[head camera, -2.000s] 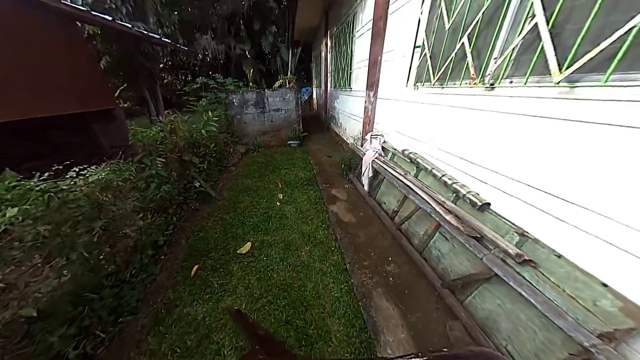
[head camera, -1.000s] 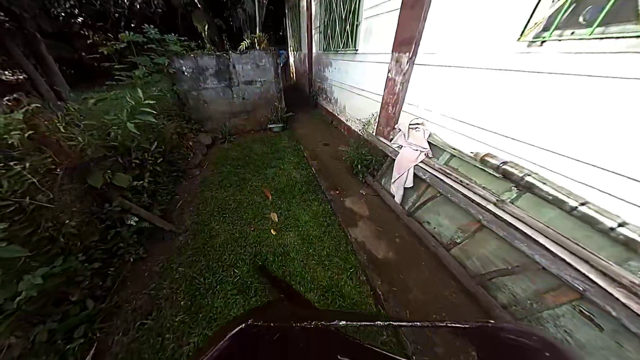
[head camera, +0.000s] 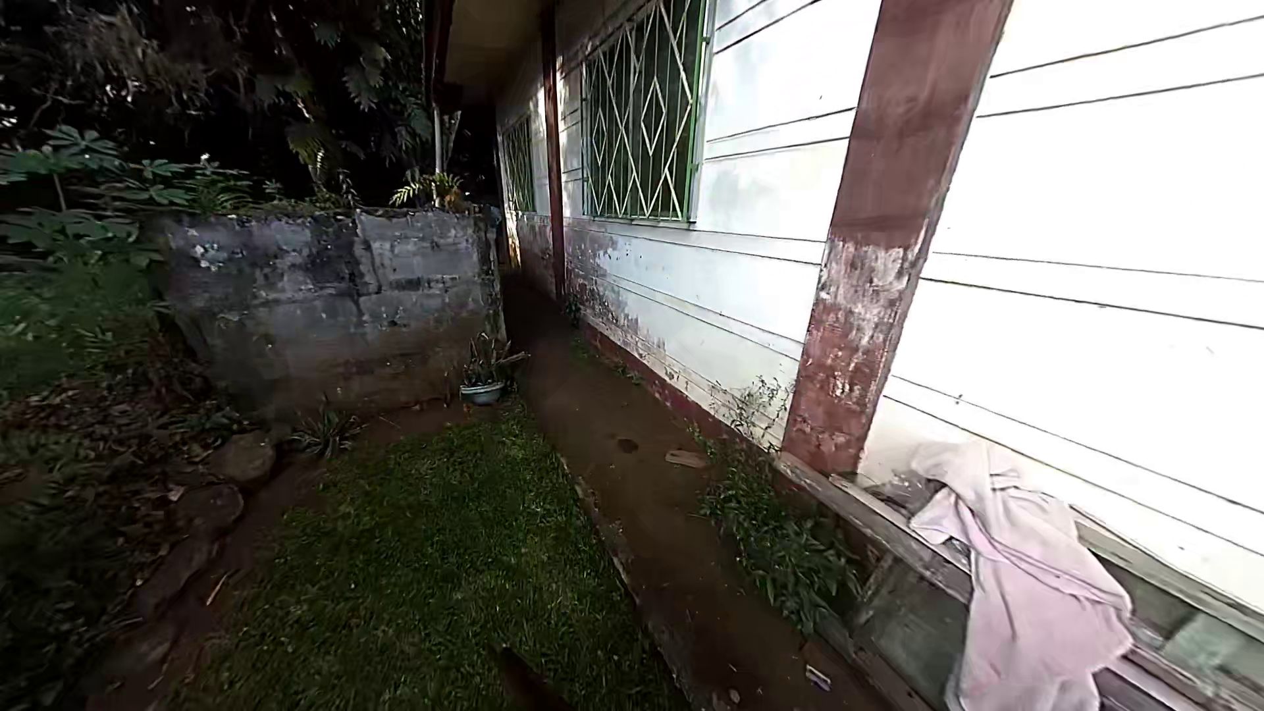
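Neither my left hand nor my right hand shows in the head view. A pale pink cloth (head camera: 1037, 583) hangs draped over the weathered wooden frame (head camera: 908, 543) that leans along the house wall at the lower right. At the bottom edge a dark, blurred, narrow object (head camera: 528, 681) pokes up over the grass; what it is cannot be told.
A dirt path (head camera: 632, 513) runs between grass (head camera: 444, 563) and the white house wall (head camera: 750, 227). A block wall (head camera: 326, 306) stands ahead, with a potted plant (head camera: 482, 390) at its foot. Stones (head camera: 242, 457) edge the left; a red-brown post (head camera: 879, 247) and weeds (head camera: 785, 538) stand right.
The view has moved forward along the grass, so the block wall, the potted plant and the pink cloth are nearer. The dark curved shape along the bottom has mostly left the view.
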